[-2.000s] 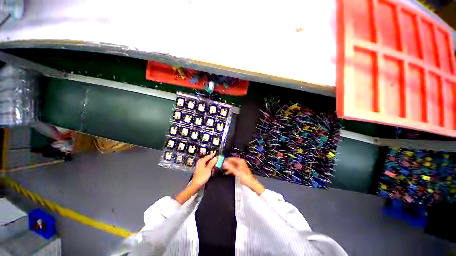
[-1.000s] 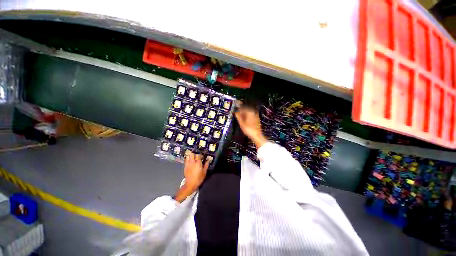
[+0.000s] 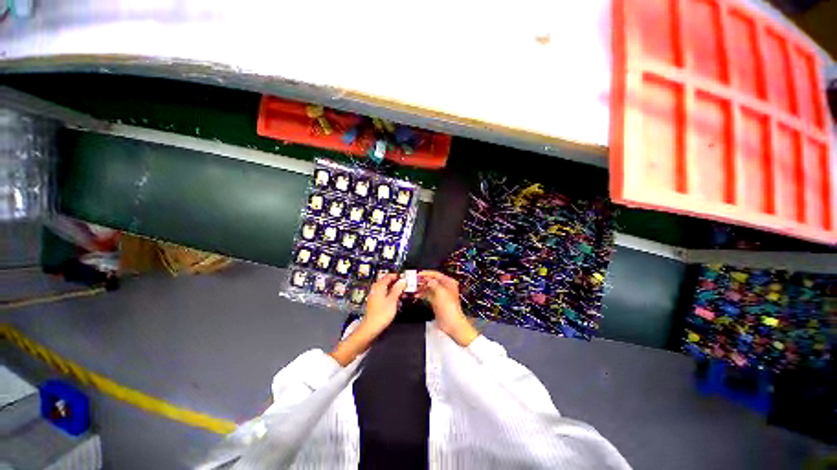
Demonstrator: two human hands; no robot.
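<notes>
A small whitish component (image 3: 411,281) is held between the fingertips of both hands, just off the tray's lower right corner. My left hand (image 3: 384,300) grips its left side. My right hand (image 3: 442,296) is at its right side, fingers closed on it. The clear component tray (image 3: 413,220) lies up and left of the hands, with rows of dark squares with pale centres. The pile of leaded components (image 3: 537,262) lies right of my right hand, a dense tangle of coloured bits and thin wires.
A shallow red parts bin (image 3: 303,130) with coloured parts lies behind the tray. A large red compartment tray (image 3: 633,138) sits on the white shelf (image 3: 413,46). A second coloured pile (image 3: 762,317) lies far right, above a blue bin (image 3: 734,386). Clear stacked trays (image 3: 26,170) stand far left.
My right hand has come back from the tray's upper right side to meet my left hand. My left hand has left the tray's lower edge. A whitish component is now between them, where a teal one was earlier.
</notes>
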